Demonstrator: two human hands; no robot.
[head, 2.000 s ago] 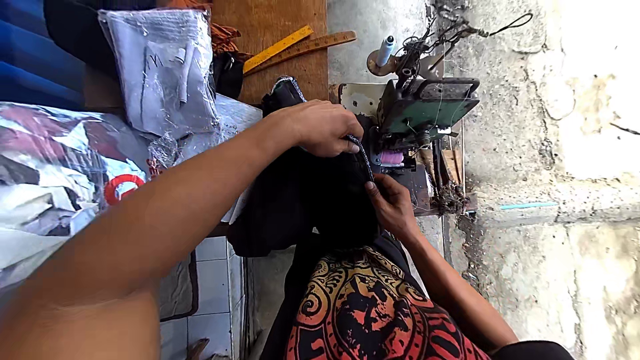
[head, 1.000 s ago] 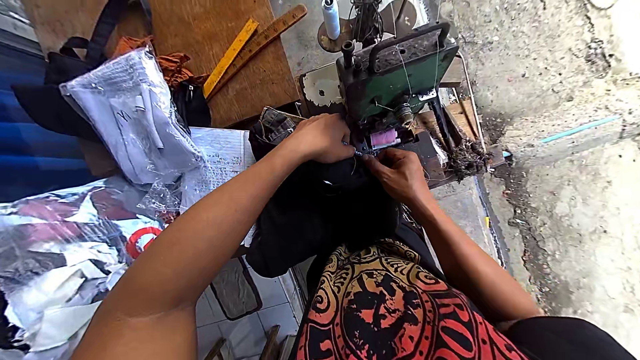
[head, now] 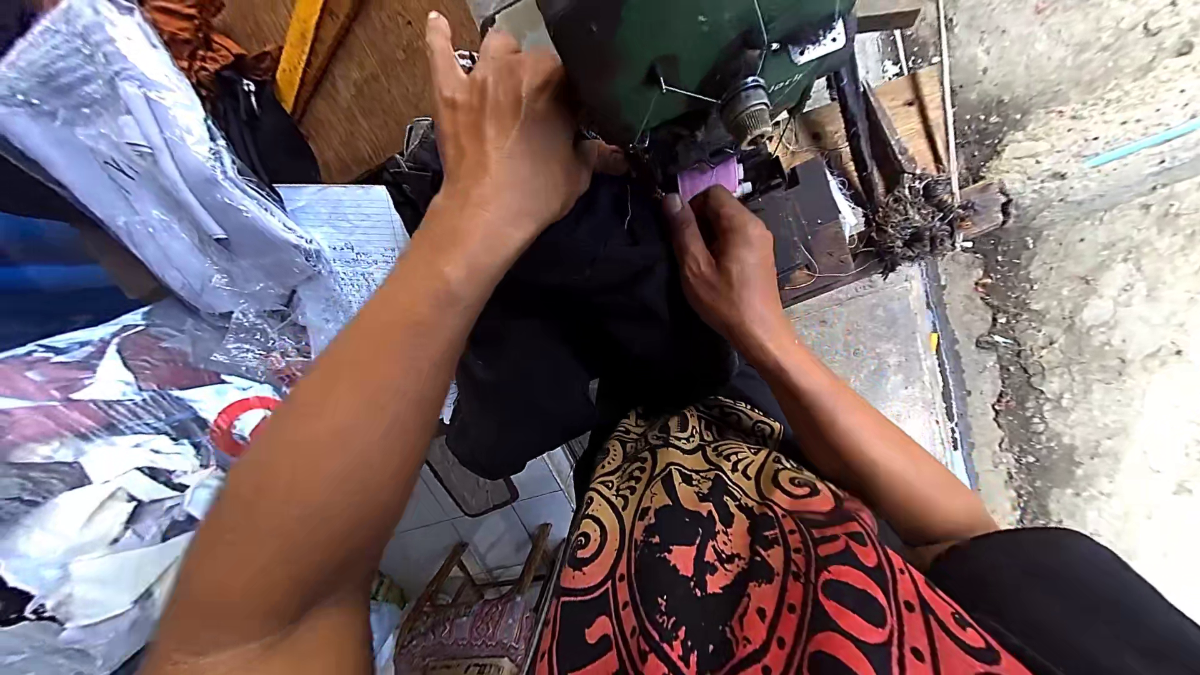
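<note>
Under the head of a green sewing machine (head: 694,66) lies black cloth (head: 600,281), which hangs down over my lap. My left hand (head: 511,131) rests on the cloth left of the needle area, its fingers spread and partly hidden behind the machine head. Just right of the needle area, my right hand (head: 727,248) has thumb and forefinger together at the cloth's edge, below a pink part (head: 711,178) on the machine. Whether those fingertips pinch the cloth is unclear. A thread tension knob (head: 747,111) sticks out from the machine head.
Plastic-wrapped white cloth (head: 159,159) and a lined sheet with writing (head: 347,234) lie at the left. A yellow ruler (head: 302,52) rests on the wooden table (head: 375,84). A bag of cloth scraps (head: 103,469) is lower left. Frayed threads (head: 914,220) hang at the machine's right.
My left hand, closed at the black cloth by the needle area a second ago, has its fingers spread now. The cloth's edge has come from in front of the machine to its needle area. The view is nearer.
</note>
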